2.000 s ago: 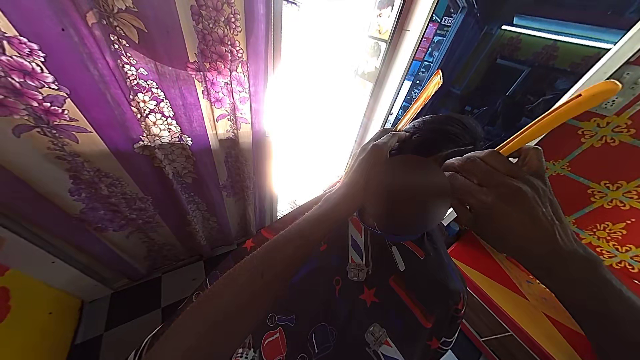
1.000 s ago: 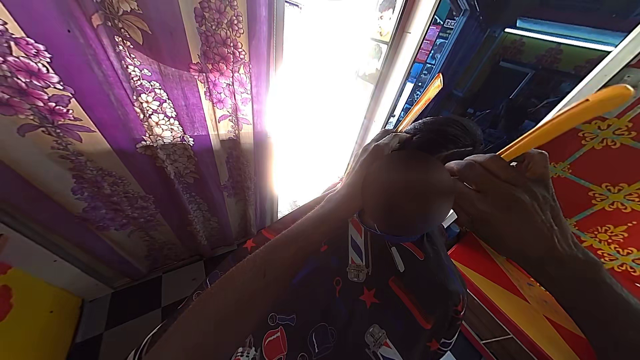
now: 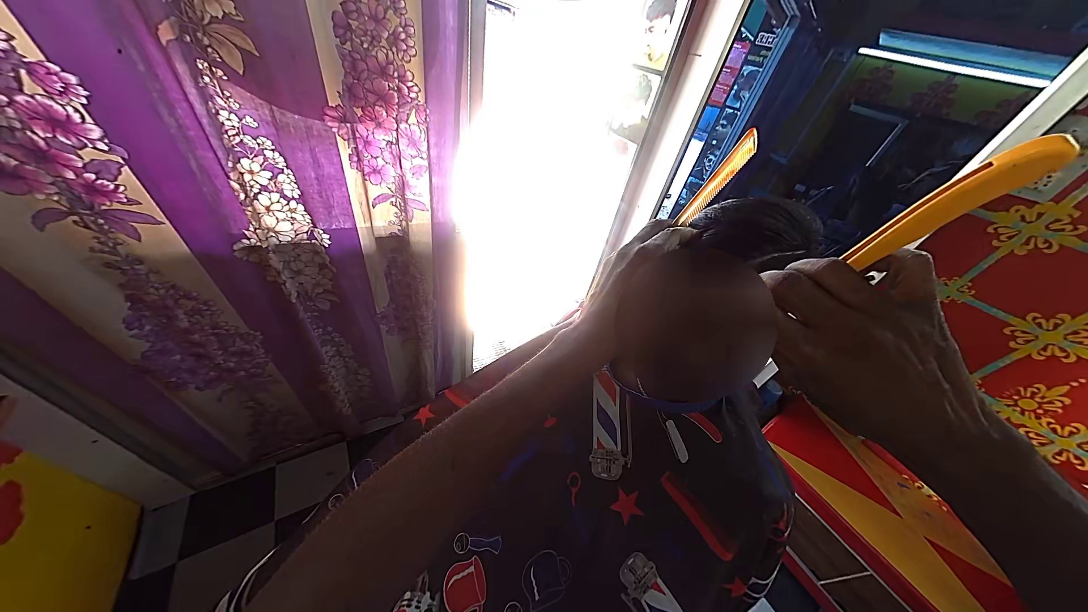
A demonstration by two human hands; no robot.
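Note:
A seated person with dark hair (image 3: 756, 228) wears a dark barber's cape (image 3: 544, 501) printed with barber poles and red stars. My left hand (image 3: 633, 268) lies against the side of the head, with an orange comb (image 3: 721, 178) held in it, teeth along its edge, sticking up past the hair. At the other side of the head, my right hand (image 3: 867, 340) grips a yellow-orange folding razor by its handle (image 3: 960, 200), which points up and right. The razor's blade end is hidden by my fingers near the hairline.
A purple and cream floral curtain (image 3: 280, 170) hangs on the left beside a bright doorway (image 3: 544, 170). A mirror (image 3: 858, 127) stands behind the head. On the right are a red and yellow patterned wall (image 3: 1037, 297) and counter (image 3: 884, 493). The floor has checkered tiles (image 3: 229, 501).
The razor handle in my right hand has shifted slightly to the right and down since the first frame. My left hand and the comb look nearly unmoved.

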